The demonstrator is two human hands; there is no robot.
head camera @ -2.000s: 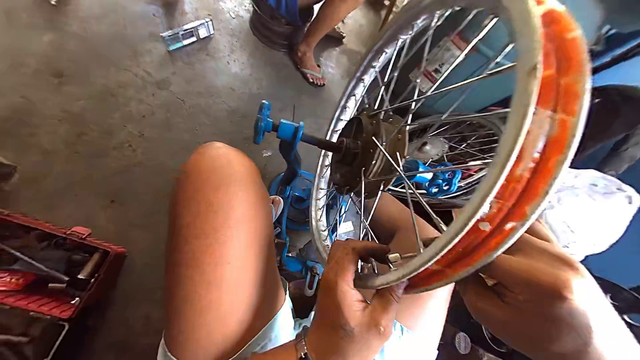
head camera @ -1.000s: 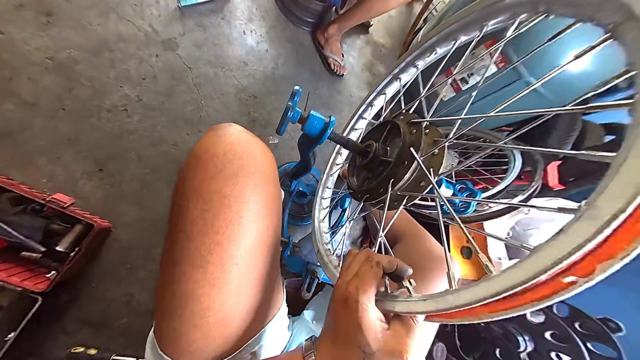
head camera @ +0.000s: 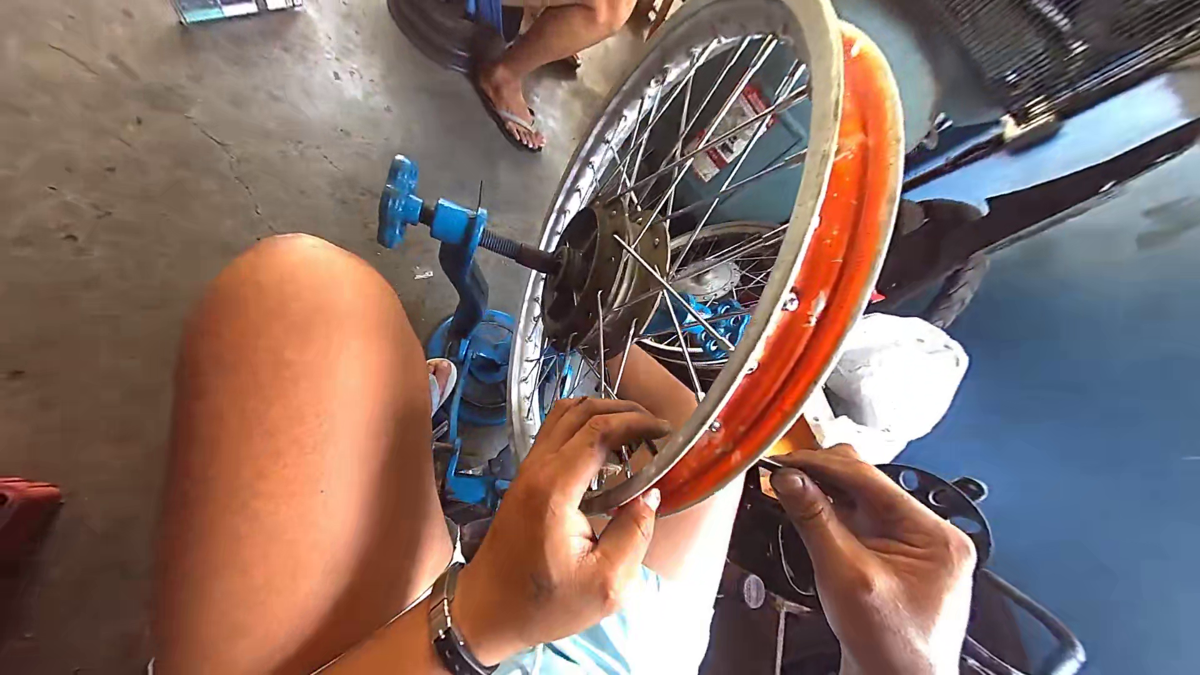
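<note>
A spoked wheel rim (head camera: 825, 272), orange on its outer face, is mounted by its dark hub (head camera: 609, 272) on a blue truing stand (head camera: 459, 272) with a threaded spindle and a blue knob. Around the rim's lower edge my left hand (head camera: 572, 525) is closed, thumb on the outer side and fingers inside among the spokes. Just right of the orange face, my right hand (head camera: 862, 544) pinches a small thin item between thumb and forefinger; what it is cannot be made out. Metal spokes (head camera: 666, 281) run from hub to rim.
Another spoked wheel (head camera: 741, 234) lies behind the rim. A white plastic bag (head camera: 895, 375) and a black perforated part (head camera: 947, 506) are at the right. A red toolbox (head camera: 28, 511) shows at the left edge. Another person's sandalled foot (head camera: 511, 103) is on the concrete floor.
The wheel has turned so its orange outer face shows more. My right hand, not visible one second ago, is back beside the rim. My left hand stays at the lower rim.
</note>
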